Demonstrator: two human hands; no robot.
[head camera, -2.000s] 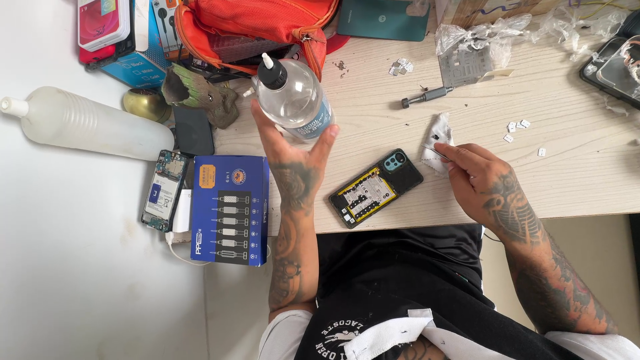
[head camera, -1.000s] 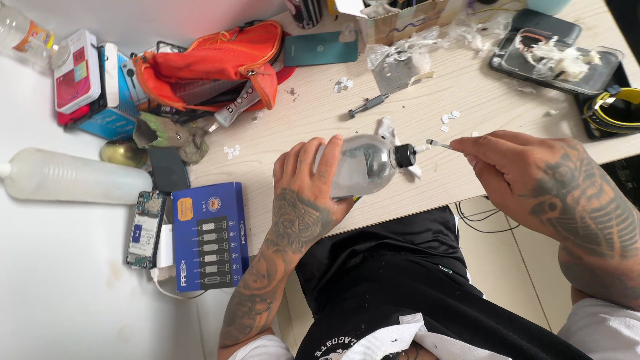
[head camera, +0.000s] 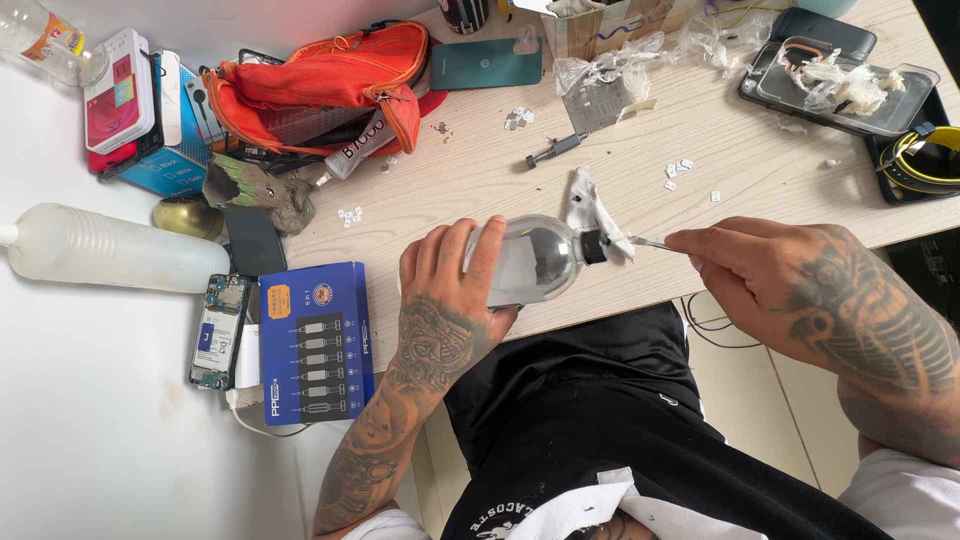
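Observation:
My left hand (head camera: 457, 285) is closed around a clear plastic bottle (head camera: 534, 259) with a black cap, tipped on its side so its nozzle points right. My right hand (head camera: 742, 262) pinches a slim metal tool (head camera: 652, 242), whose tip is close to the nozzle; whether they touch I cannot tell. Behind the cap, a crumpled white cloth (head camera: 585, 199) with dark specks lies on the wooden table. A small grey screwdriver (head camera: 556, 150) rests beyond it. The opened black phone from the earlier view is not visible.
To the left stand a blue screwdriver-set box (head camera: 316, 337), an opened phone (head camera: 219, 331) and a large translucent bottle (head camera: 112, 247). An orange pouch (head camera: 322, 82) and a teal phone back (head camera: 486, 64) lie at the back. Small white pieces (head camera: 671, 176) are scattered about, with phone cases (head camera: 840, 86) at right.
Two seconds ago the bottle was upright; my left hand has tipped it sideways. My right hand has left the white cloth and moved to the bottle's nozzle with the metal tool.

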